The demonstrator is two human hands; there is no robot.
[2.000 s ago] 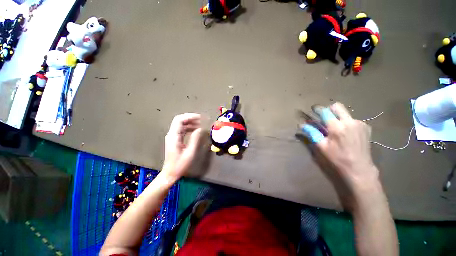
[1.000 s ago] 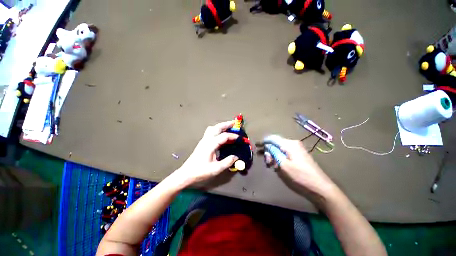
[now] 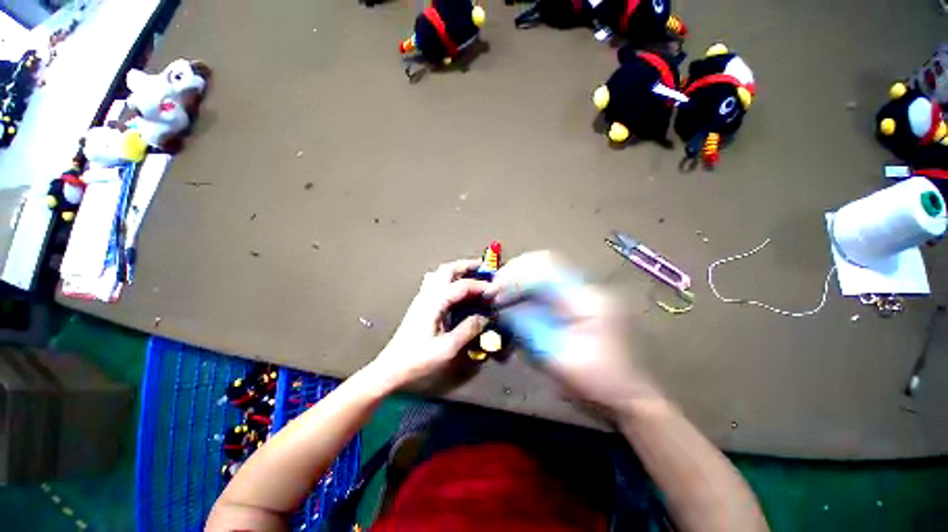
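Observation:
My left hand [image 3: 431, 327] holds a small black plush penguin [image 3: 491, 340] at the table's front edge. Its yellow feet face me and its red-yellow tip points away. My right hand [image 3: 572, 333], with pale blue finger covers, is at the penguin's right side and strongly blurred. Whether its fingers grip a needle or the toy cannot be told. Pink-handled thread snips [image 3: 650, 262] lie on the table to the right, beyond my right hand.
A white thread cone [image 3: 884, 223] lies at the right with loose thread trailing left. Several penguins [image 3: 638, 96] lie at the back. A grey-white plush [image 3: 164, 99] and papers [image 3: 94, 239] are at the left. A blue crate [image 3: 187, 416] holding penguins stands below the table edge.
My left hand has taken hold of the penguin and turned it. The snips have left my right hand and lie on the table. My right hand has moved left to the penguin.

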